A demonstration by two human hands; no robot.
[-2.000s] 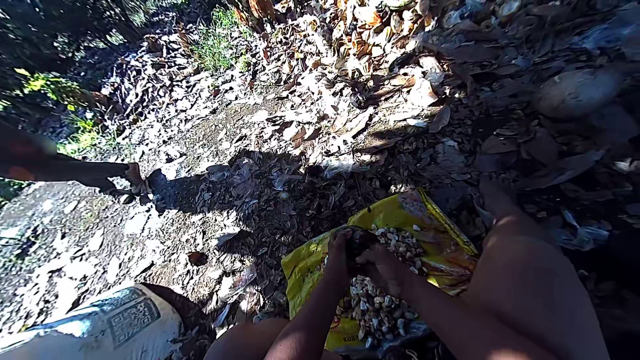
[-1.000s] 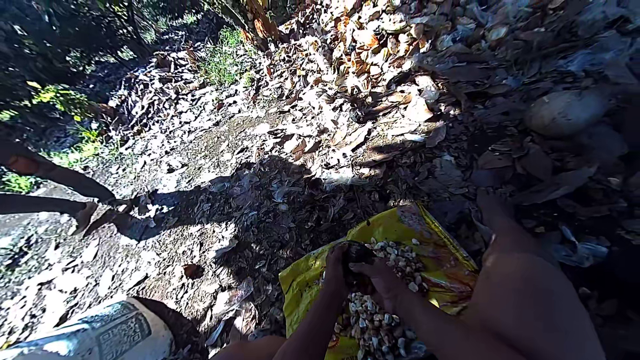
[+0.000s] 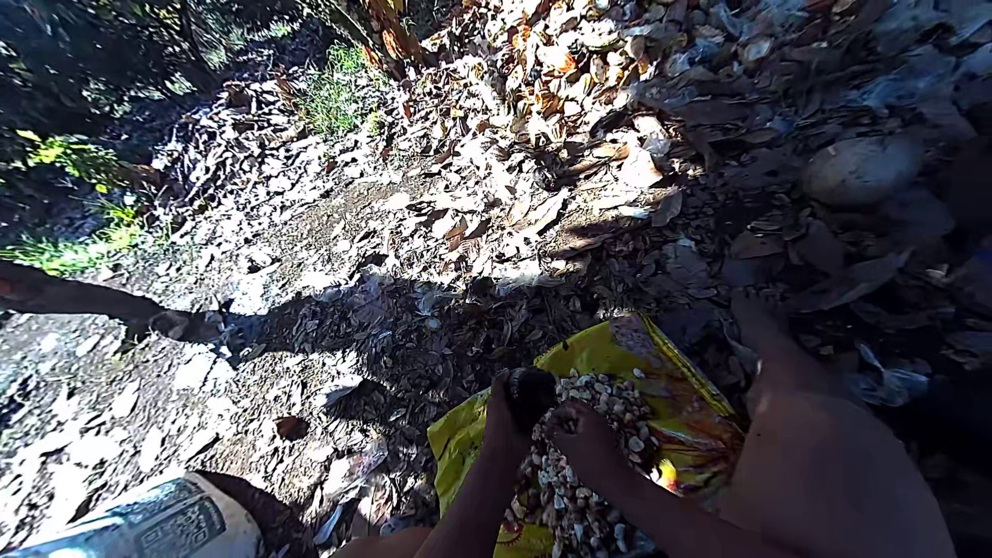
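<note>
In front of me a yellow printed plastic sack (image 3: 473,434) lies flat on the ground with a heap of small pale pieces (image 3: 573,496), like nuts or seeds, on it. My left hand (image 3: 504,411) holds a dark rounded object (image 3: 532,394) above the heap's upper left edge. Close to its right side is my right hand (image 3: 577,434), with curled fingers, over the pale pieces. Whether the right hand holds anything small cannot be seen.
Dry leaves and husks cover the ground. A white container with printing (image 3: 194,519) lies at lower left. Another person's leg (image 3: 85,298) is at the left edge. A pale rounded object (image 3: 864,170) sits upper right. My bare leg (image 3: 821,442) flanks the sack.
My right hand was against the dark object a second ago and is now a little apart from it. At the left, the other person's legs have changed position; one shows now.
</note>
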